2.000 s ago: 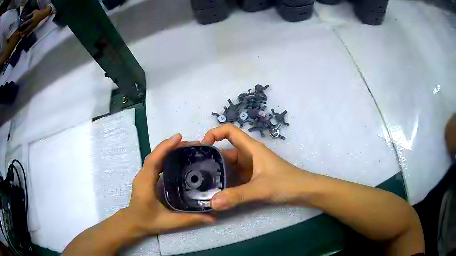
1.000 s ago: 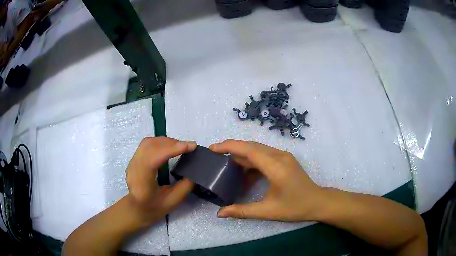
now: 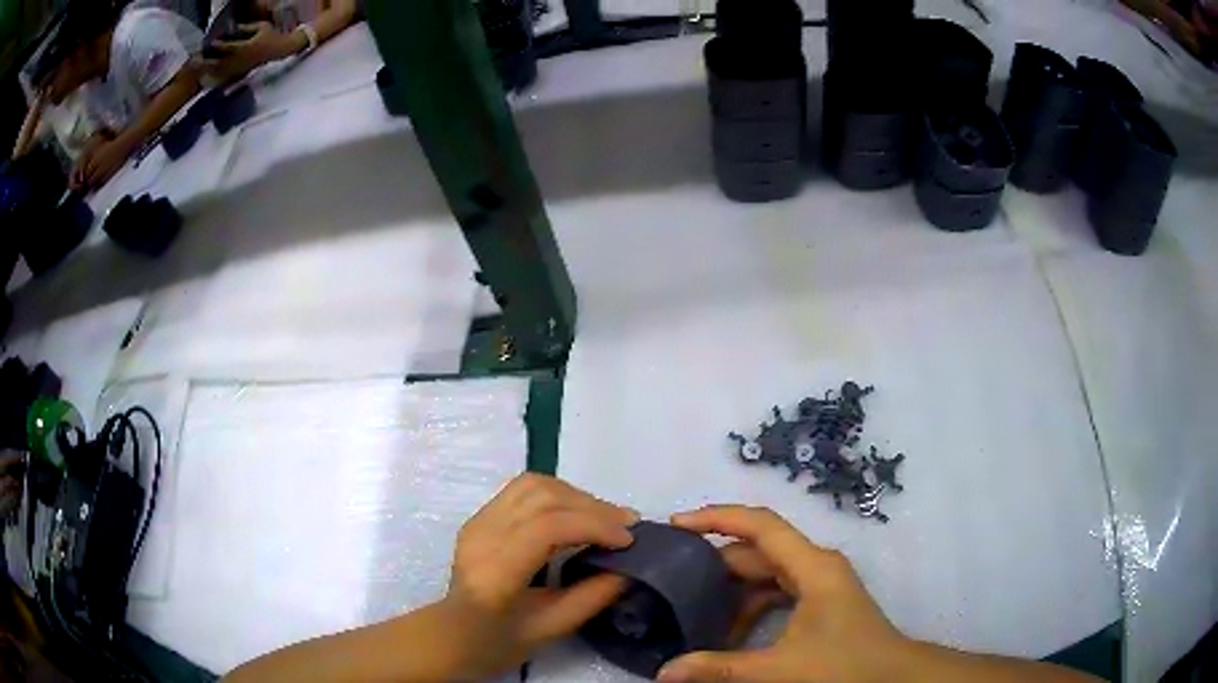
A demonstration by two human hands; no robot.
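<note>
A dark grey cup-shaped housing (image 3: 688, 587) is held between my two bare hands near the bottom edge of the view. It is tilted, its open side facing down-left, with the round hub partly visible inside. My left hand (image 3: 541, 567) grips its left side, the thumb at the opening. My right hand (image 3: 801, 607) holds its right side, fingers on top and thumb below. A loose pile of small dark armed fittings (image 3: 828, 447) lies on the white foam sheet (image 3: 668, 400) beyond my right hand; some show pale round spots.
Stacked dark housings (image 3: 757, 134) stand at the far right side. A green metal upright (image 3: 494, 200) rises left of centre. A black electric unit (image 3: 100, 534) with cables and a green round part is at left. A person (image 3: 127, 74) sits at upper left, with dark parts nearby.
The view has tilted up, showing more of the stacks and people. The housing was first held opening up, then turned on its side; its opening now partly shows again. Both hands keep hold.
</note>
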